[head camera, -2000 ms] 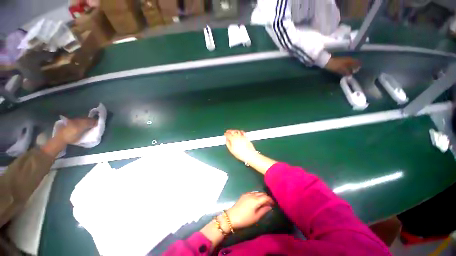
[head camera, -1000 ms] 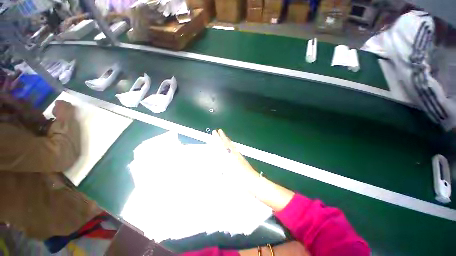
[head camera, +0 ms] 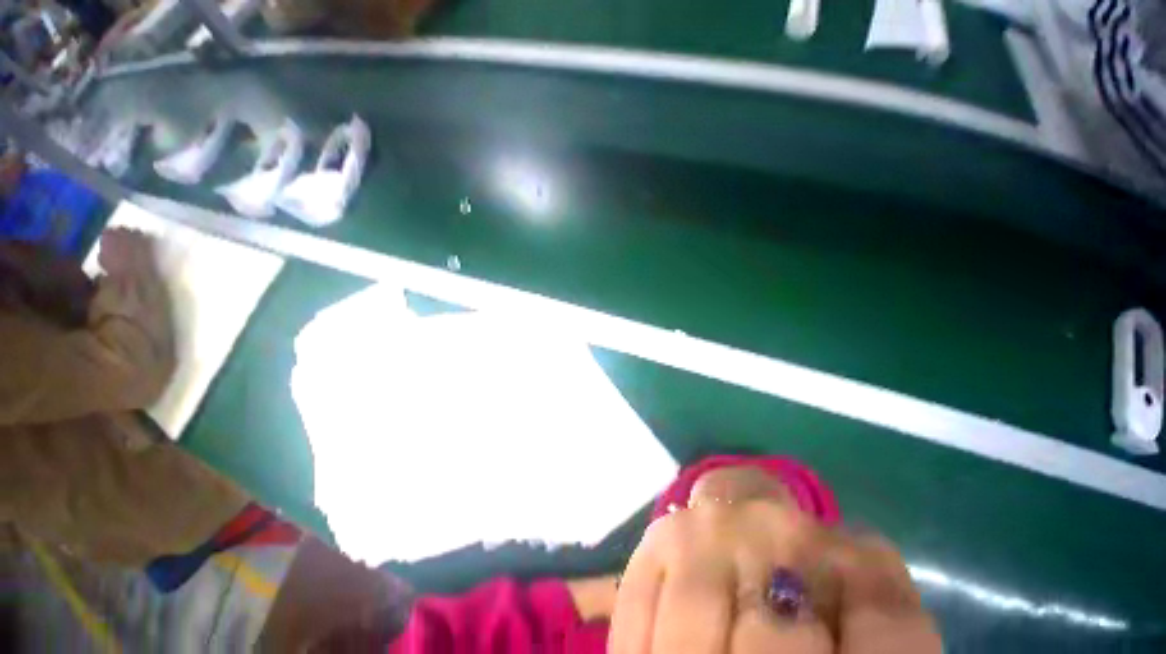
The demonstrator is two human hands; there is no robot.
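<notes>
A large, glaring white stack of bags [head camera: 473,428] lies on the green bench in front of me, its edges uneven. My right hand [head camera: 774,588] is raised close to the camera at the bottom, large and blurred, with its back and a dark-stoned ring showing. Its fingertips are cut off by the lower edge, so I cannot tell if it holds anything. My left sleeve [head camera: 492,620] and a bit of wrist show at the bottom; my left hand is hidden behind the right.
White housings in bags [head camera: 330,173] lie on the belt [head camera: 716,243] at the left. One white housing [head camera: 1135,383] is at the far right. Tiny rings lie beyond the rail [head camera: 831,386]. A coworker's tan sleeve and hand rest by a cream mat [head camera: 224,313]. A striped sleeve shows upper right.
My right hand has left the stack and rail and come up close to the camera. The view has tilted down and shifted slightly, and the stack is now uncovered.
</notes>
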